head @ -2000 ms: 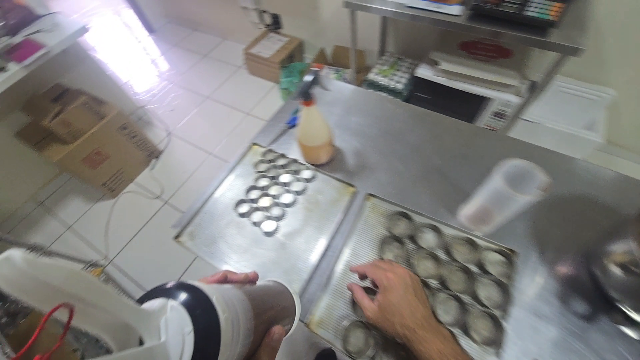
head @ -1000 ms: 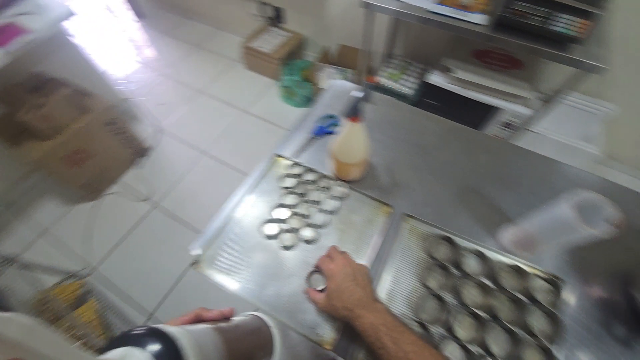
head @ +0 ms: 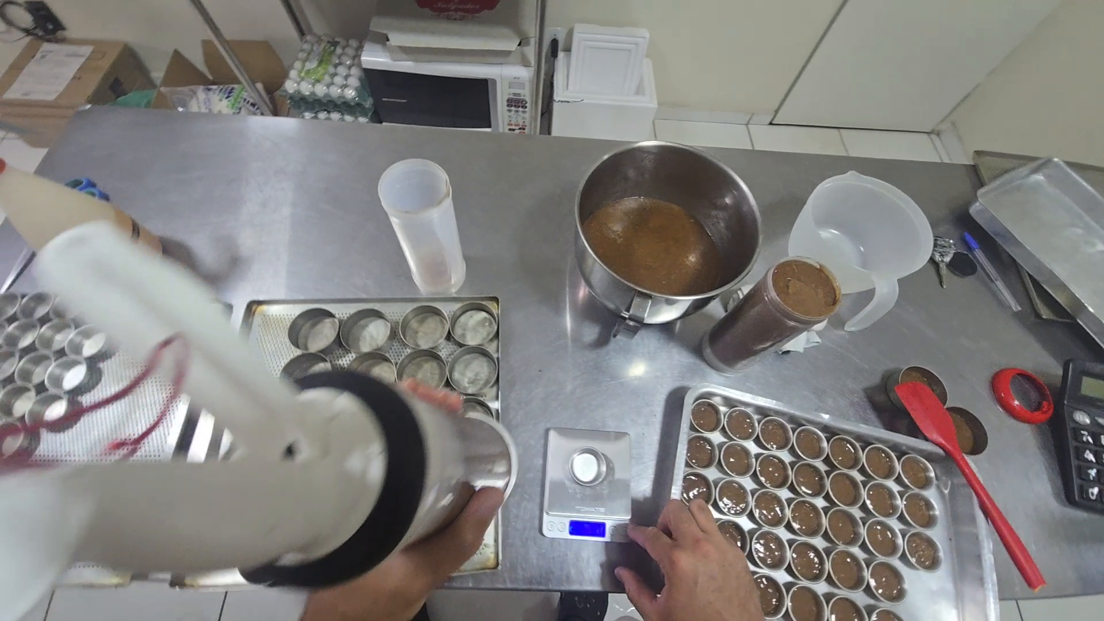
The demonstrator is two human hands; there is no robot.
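Note:
My left hand [head: 448, 535] is wrapped around the barrel of a large white handheld dispenser [head: 345, 466] with a black ring, at the left of centre. A small round metal mould [head: 588, 466] stands on a digital kitchen scale [head: 586, 517] with a lit blue display. My right hand [head: 690, 561] touches the scale's lower right corner, its fingers apart and nothing held. Just right of it lies a metal tray [head: 957, 517] of small moulds filled with brown batter [head: 808, 479]. Empty ring moulds [head: 473, 369] stand on a perforated tray [head: 371, 304], partly hidden by the dispenser.
Behind stand a steel bowl of batter [head: 668, 246], a batter-filled cylinder [head: 768, 315], an empty clear cylinder [head: 427, 228] and a plastic jug [head: 862, 224]. A red spatula [head: 970, 483] and a calculator [head: 1085, 431] are at right. A spray bottle [head: 78, 207] is at far left.
The view has swung far to the right. My right hand held a small mould over the left tray one second ago; now it is empty beside the scale. The dispenser stays in my left hand.

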